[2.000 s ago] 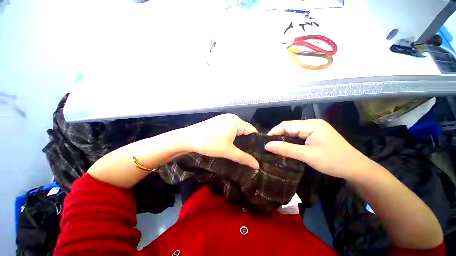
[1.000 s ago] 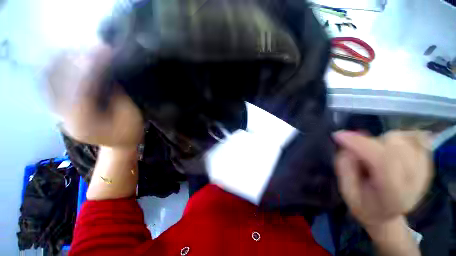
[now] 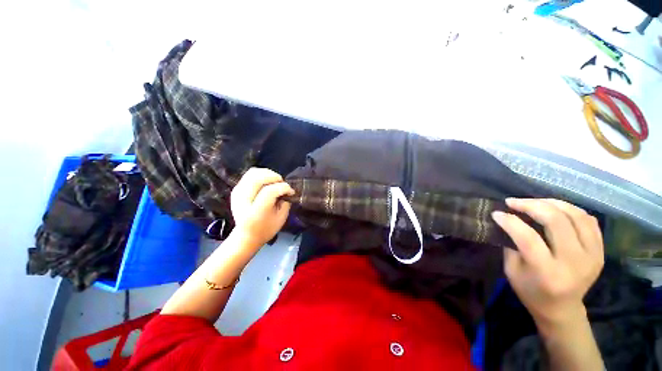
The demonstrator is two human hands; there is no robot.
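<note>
My left hand (image 3: 263, 205) pinches the left end of a plaid band (image 3: 356, 197) on a dark garment. My right hand (image 3: 549, 255) pinches the band's right end between thumb and fingers. The band is stretched level between both hands, at the table's front edge. Plain dark lining (image 3: 363, 161) with a vertical seam lies above it, partly against the table edge. A white loop (image 3: 406, 226) hangs from the band's middle. The garment's lower part rests dark over my lap.
White table (image 3: 327, 65) with a measuring scale along its edge. Scissors (image 3: 614, 119) with red and orange-yellow handles lie at upper right, near small black pieces. Plaid fabric (image 3: 181, 145) hangs off the table's left. A blue bin (image 3: 156, 250) holds dark garments; a red crate (image 3: 109, 340) is below.
The garment has been turned from a bulky plaid bunch, through a blurred flip, to a band held flat with lining and white loop showing. The view has shifted left.
</note>
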